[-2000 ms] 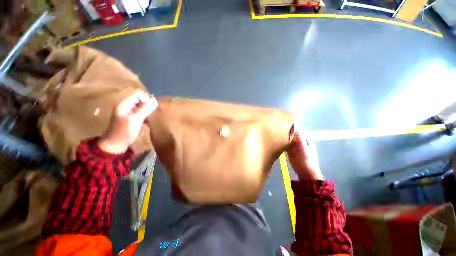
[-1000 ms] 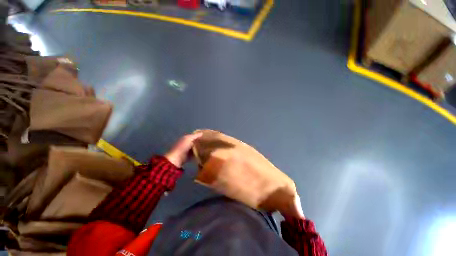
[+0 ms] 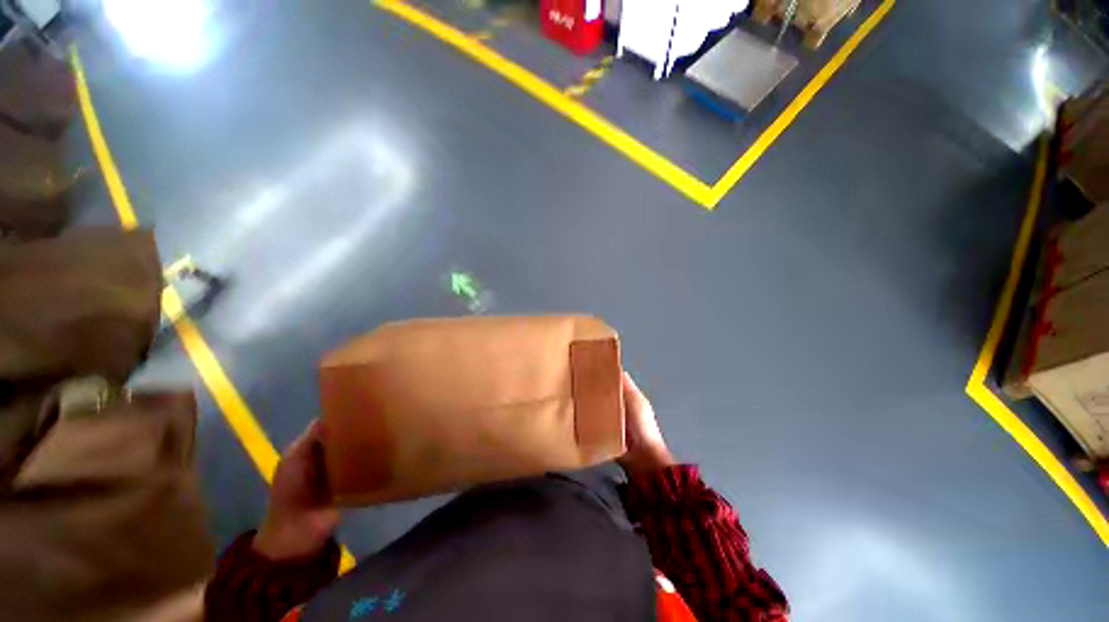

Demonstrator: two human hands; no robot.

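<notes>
A tan handbag [image 3: 487, 395] is held in front of my dark apron, with its long base and darker end panels facing up towards me. My left hand [image 3: 298, 492] grips its left end, the fingers partly hidden behind it. My right hand [image 3: 641, 423] grips its right end, the fingertips hidden behind the panel. The bag's mouth is hidden from view.
Brown bags [image 3: 73, 304] hang or stack along the left edge. A red bin [image 3: 572, 22], a white cabinet and a grey platform [image 3: 742, 71] stand beyond a yellow floor line. Cartons [image 3: 1076, 328] stand at the right. A small green arrow marks the grey floor.
The handbag has turned from its front face with the metal dot to its base. The view has swung across the floor, and the bags at the left now lie nearer the edge. Both hands still hold it.
</notes>
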